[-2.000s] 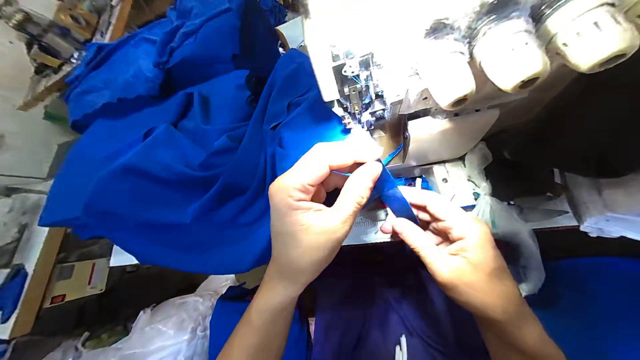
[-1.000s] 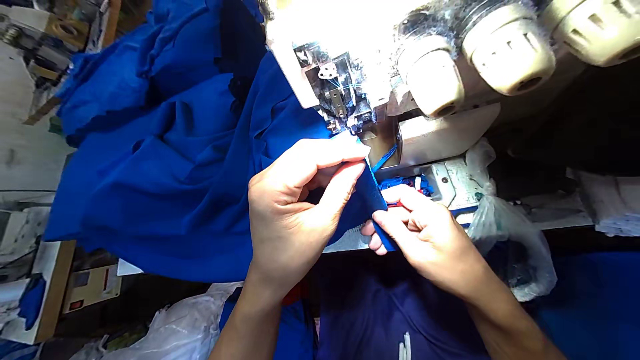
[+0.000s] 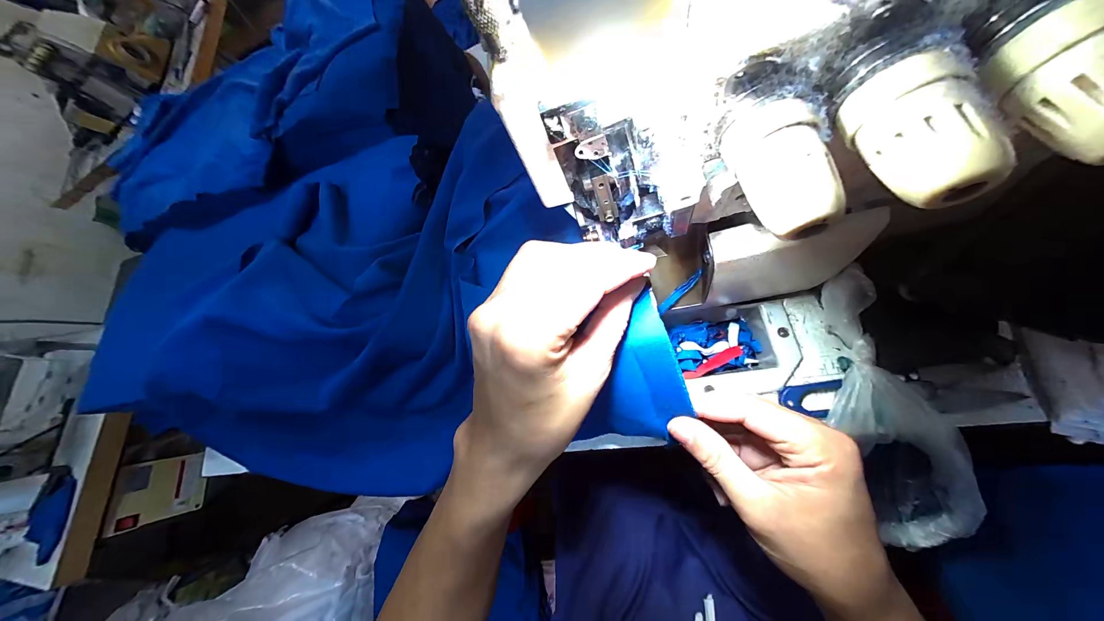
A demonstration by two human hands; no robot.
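Blue fabric (image 3: 345,328) is heaped over the left of the work surface and runs under my left hand to the head of a sewing machine (image 3: 604,181). My left hand (image 3: 552,345) pinches the fabric's edge between thumb and forefinger, just in front of the presser foot area, which the hand partly hides. Lower right, my right hand (image 3: 776,466) pinches the corner of the same edge between thumb and fingers. The edge lies straight between both hands. A thin blue strip (image 3: 681,291) hangs at the machine's metal guard.
A tray of blue, white and red scraps (image 3: 716,347) sits right of the fabric, near a blue-handled tool (image 3: 809,397). A clear plastic bag (image 3: 906,457) hangs at the table's edge. Cream thread-cone holders or knobs (image 3: 927,129) jut out above. White plastic (image 3: 310,561) lies below left.
The narrow folded piece between my hands now shows as a wider, flatter fabric edge. My right hand has moved lower, away from my left hand. The view has moved somewhat closer.
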